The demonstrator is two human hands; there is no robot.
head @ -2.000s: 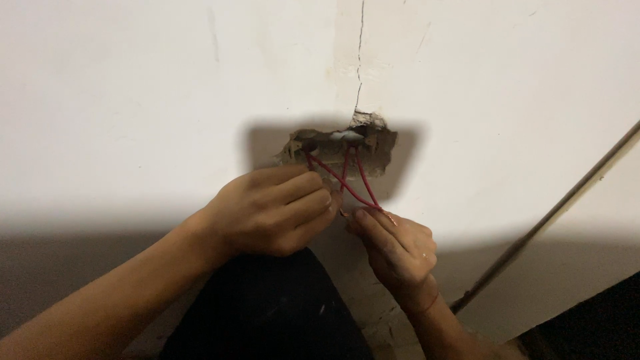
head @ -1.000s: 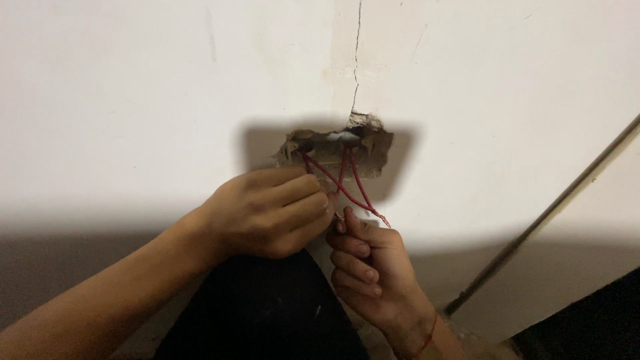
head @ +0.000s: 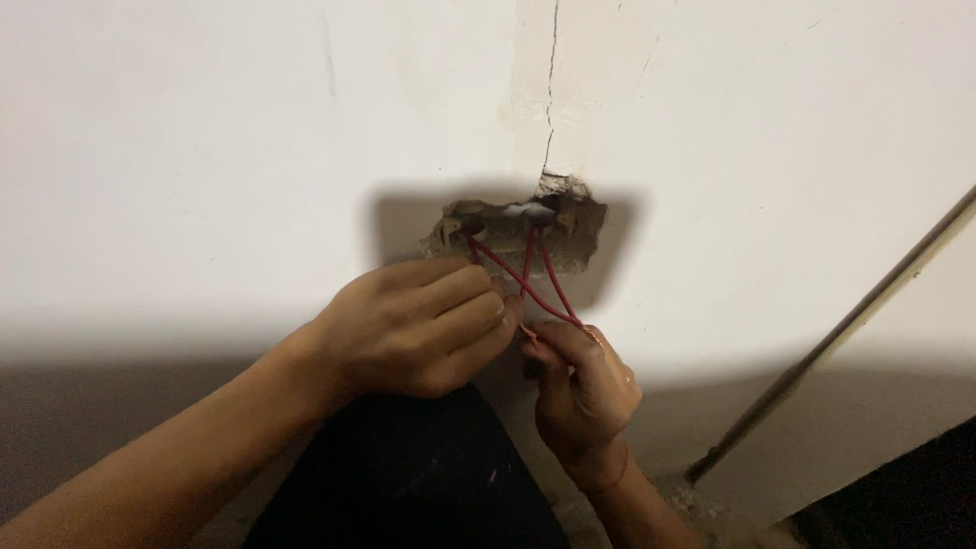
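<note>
Red insulated wires point(head: 553, 274) come out of two openings in a rough-edged recess point(head: 503, 242) in the wall. My left hand point(head: 427, 324) pinches wires just below the recess, its fingertips partly hidden. Bare copper strands point(head: 530, 334) poke out beside those fingertips, and the fingers of my right hand point(head: 583, 381) close on them from the right. Two other red wires cross and meet at a twisted bare copper end point(head: 591, 334), which lies over the back of my right index finger.
A crack point(head: 550, 91) runs up the pale wall point(head: 229, 152) from the recess. At the right a long thin strip point(head: 831, 343) slants along the wall. My dark-clothed knee point(head: 412, 473) is under my hands, and crumbled debris point(head: 694, 503) lies at the lower right.
My right hand has turned and shifted about the copper ends, its fingers now curled at the strands by my left fingertips. The left hand has stayed nearly in place.
</note>
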